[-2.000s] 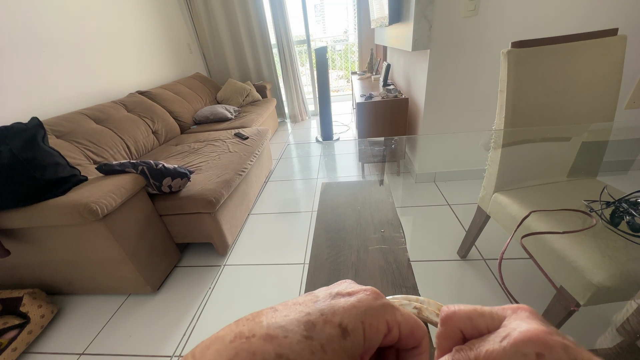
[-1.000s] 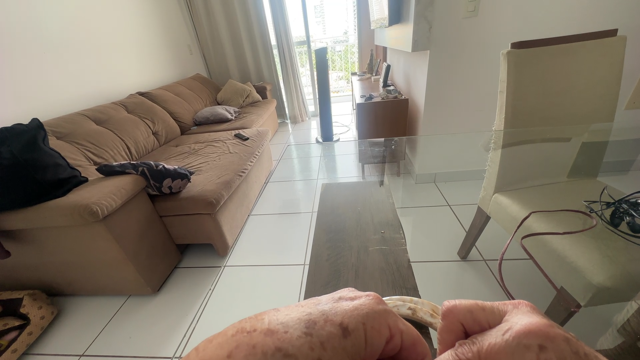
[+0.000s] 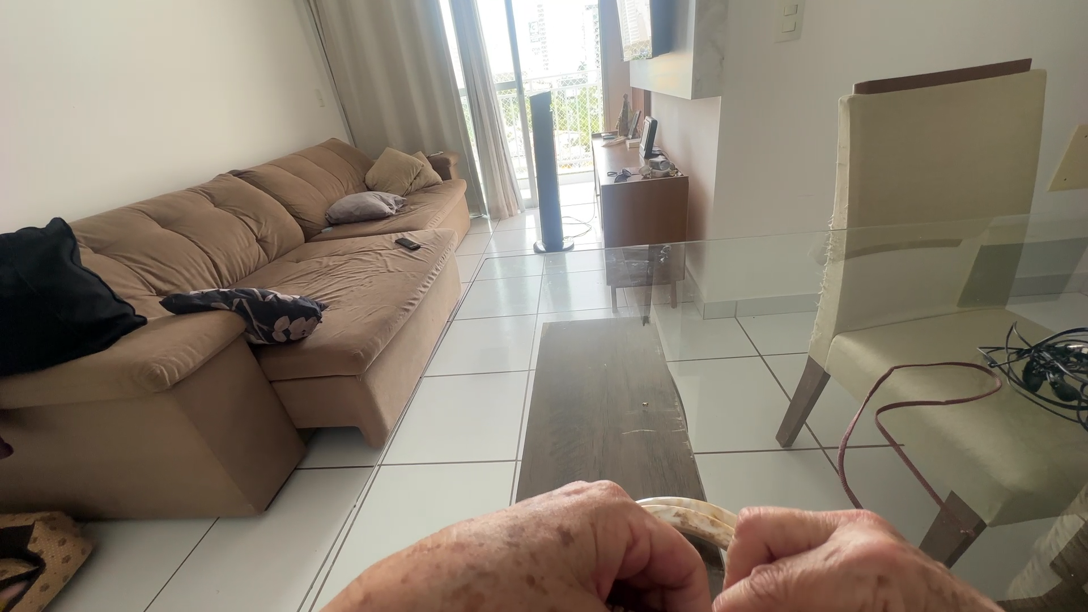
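Note:
My left hand [image 3: 544, 552] and my right hand [image 3: 837, 561] are close together at the bottom edge of the view, over a glass tabletop [image 3: 765, 255]. Between them runs a curved, cream and brown marbled band [image 3: 693, 514], like part of a ring or handle. The fingers of both hands are curled at its two ends, and most fingertips are hidden or cut off by the frame. Under the glass lies a dark wood-grain panel [image 3: 599, 399]. A thin reddish-brown cord [image 3: 884, 399] loops at the right, near the right hand.
An upholstered chair [image 3: 935, 161] stands at the right with tangled black cables [image 3: 1045, 370] by its seat. On the left is a brown sofa [image 3: 187, 408] with cushions and a remote control [image 3: 408, 244]. A black tower [image 3: 546, 170] and a wooden cabinet [image 3: 642, 204] stand farther back.

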